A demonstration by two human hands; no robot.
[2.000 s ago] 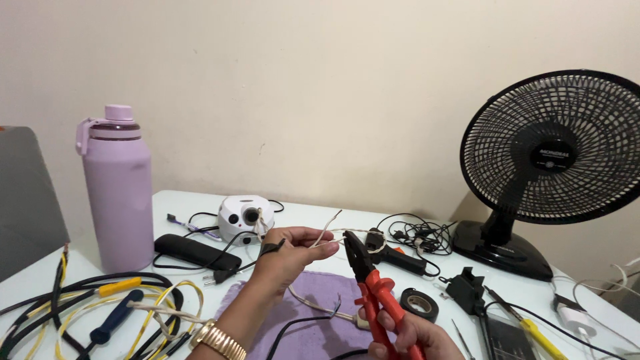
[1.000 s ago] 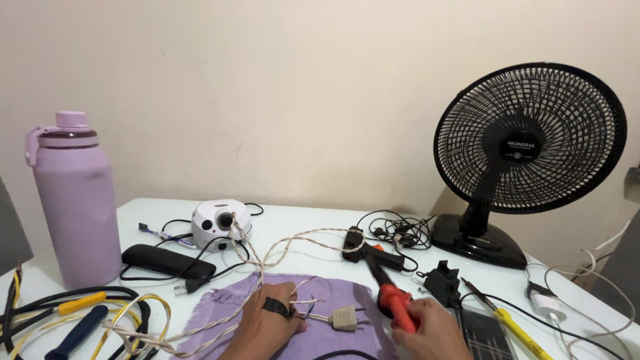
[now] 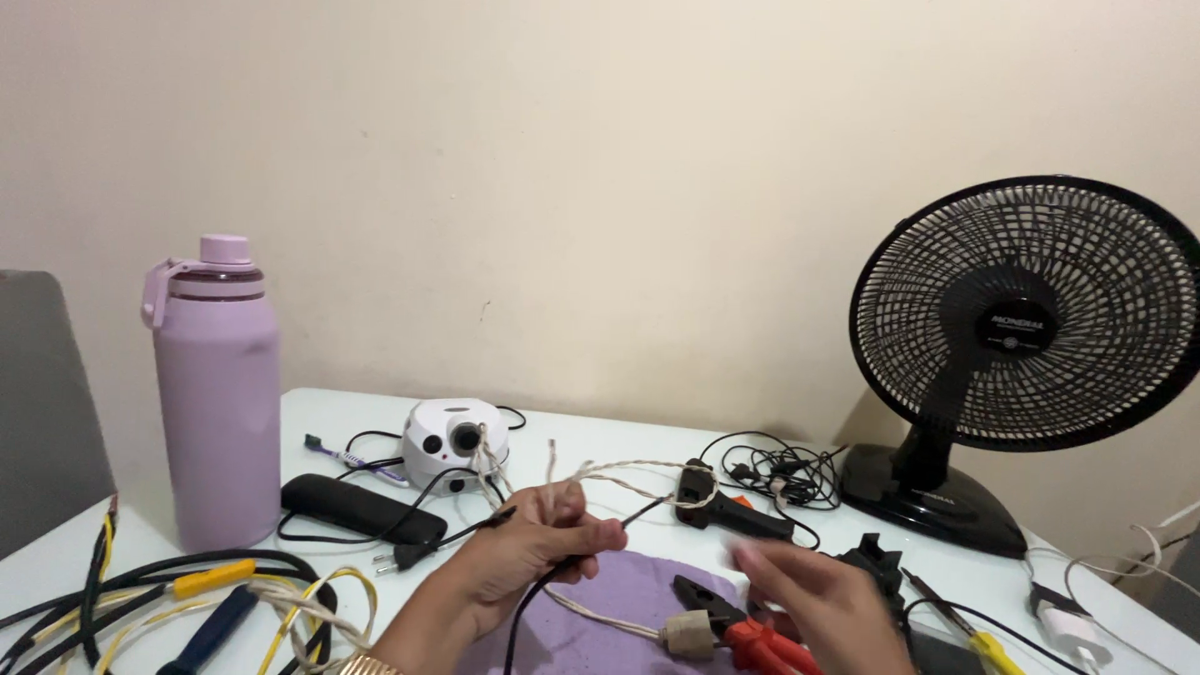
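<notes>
My left hand (image 3: 548,548) pinches a thin black cable (image 3: 530,600) between thumb and fingers, its end pointing up to the right; a twisted whitish wire (image 3: 637,466) passes by the same fingers. My right hand (image 3: 816,586), a little blurred, is raised with nothing seen in it. Below it, red-handled pliers (image 3: 764,647) with dark jaws lie beside a beige plug (image 3: 689,634) on a purple cloth (image 3: 609,600). The plug's whitish cord runs left under my left hand.
A lilac bottle (image 3: 220,403), black case (image 3: 361,508), white device (image 3: 455,441), toothbrush (image 3: 361,463) and coiled cables (image 3: 323,586) with a dark blue handle (image 3: 211,633) are at left. At right are a black fan (image 3: 1017,323), black-handled tool (image 3: 731,511), soldering iron (image 3: 966,619) and white adapter (image 3: 1069,623).
My right hand has let go of the red pliers, which now lie on the cloth. My left hand has lifted from the cloth and now holds the black cable.
</notes>
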